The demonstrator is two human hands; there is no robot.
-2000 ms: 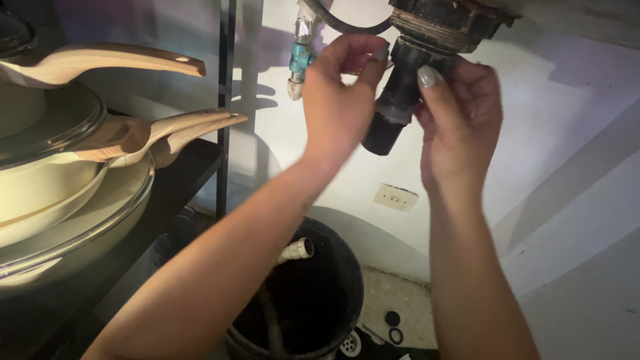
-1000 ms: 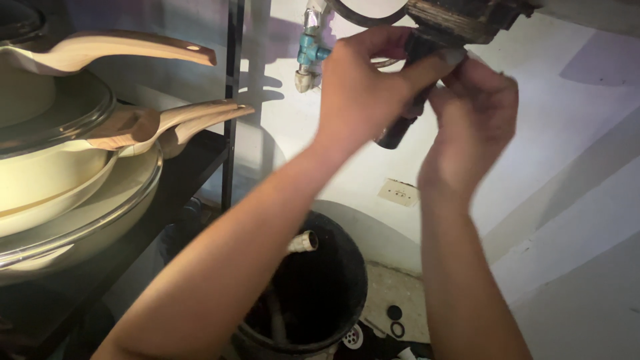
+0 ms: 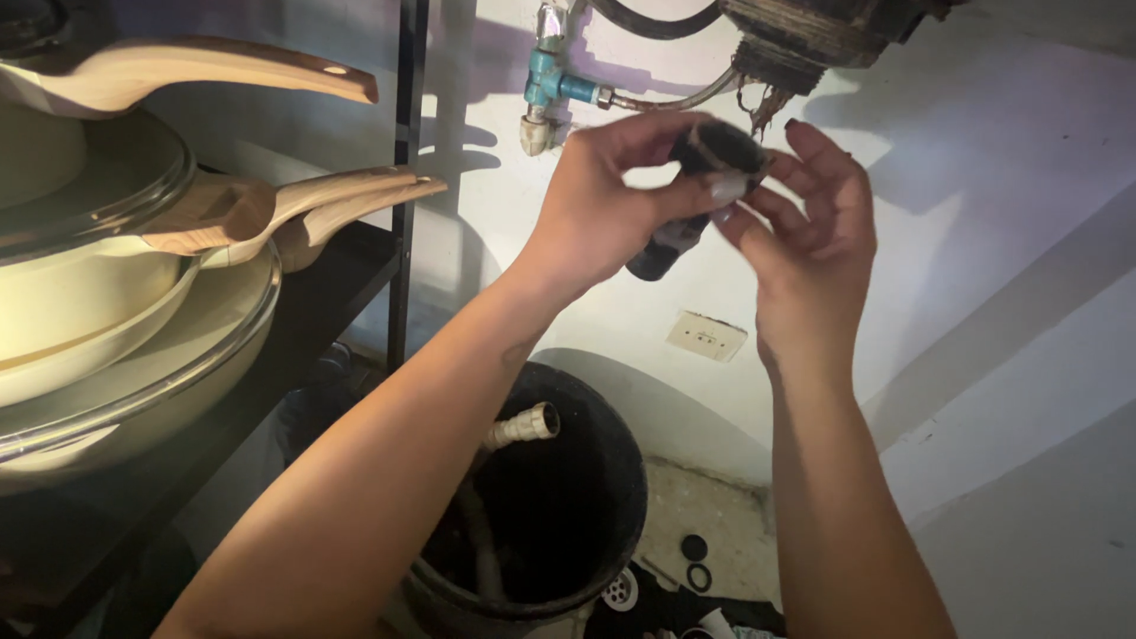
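My left hand [image 3: 612, 195] grips a short black plastic pipe piece [image 3: 661, 248], tilted, its wider end up. My right hand [image 3: 812, 213] is beside that upper end, thumb and fingertips at its rim; whether they grip it is hard to tell. Just above hangs the threaded black drain outlet [image 3: 781, 67] under the sink, with stringy brown debris [image 3: 770, 108] dangling from its mouth. The pipe piece is apart from the outlet. Behind my left hand, a teal shutoff valve [image 3: 543, 78] with a braided hose [image 3: 674, 102] is on the wall.
Below stands a black bucket [image 3: 635, 497] holding a ribbed white hose [image 3: 532, 424]. A dark shelf [image 3: 355, 266] with stacked pans [image 3: 133, 355] is at left, wooden handles jutting inward. A wall outlet [image 3: 707, 335], a black rubber ring [image 3: 699, 578] and a white strainer [image 3: 621, 589] lie lower down.
The black pipe piece has come off the drain outlet and is lower, in my left hand. Debris now shows hanging from the outlet. My right hand has moved off the joint, its fingers more spread.
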